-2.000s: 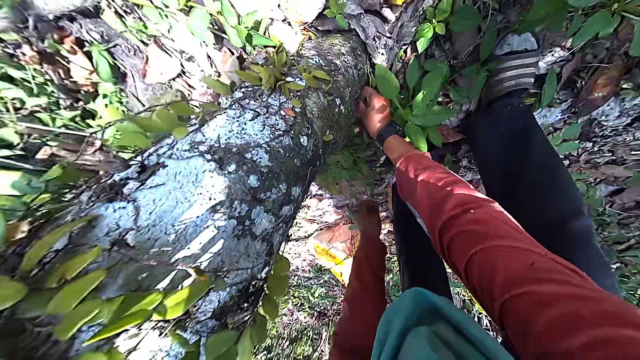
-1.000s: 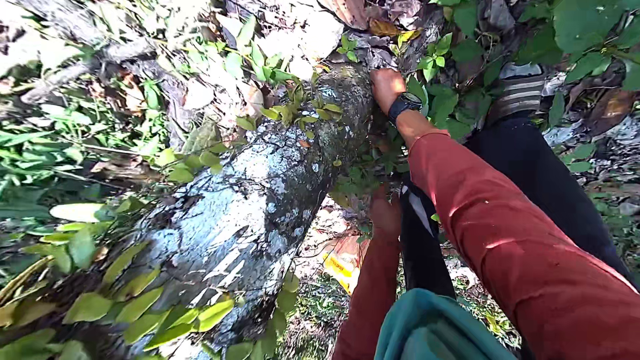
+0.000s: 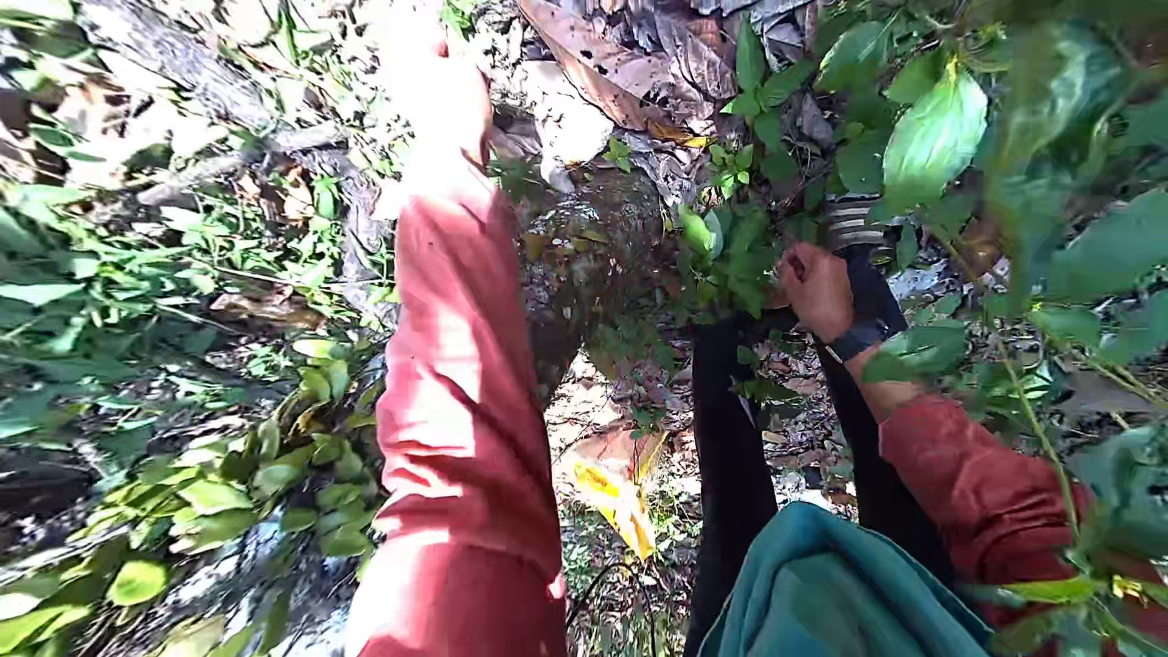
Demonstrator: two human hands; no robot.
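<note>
My left arm, in a red sleeve, reaches up across a lichen-marked tree trunk (image 3: 593,219). My left hand (image 3: 447,109) is beyond it at the top, washed out by sun, so its fingers and anything in them are unclear. On the right, my right hand (image 3: 817,287), with a dark watch (image 3: 858,338) on the wrist, has its fingers curled in and nothing visible in them. It is beside green leaves (image 3: 744,260) and above my dark-trousered legs. The sleeve hides much of the trunk.
Climbing leaves (image 3: 214,497) cover the trunk's lower left part. Large leaves (image 3: 935,137) hang close at the right. A yellow and brown plastic bag (image 3: 616,497) lies below the trunk. Dry leaves (image 3: 602,68) and a branch (image 3: 219,169) lie on the ground ahead.
My left hand has come up from below the trunk and now reaches far forward across it. My right hand has left the trunk's side and drawn back toward my legs. The view has shifted.
</note>
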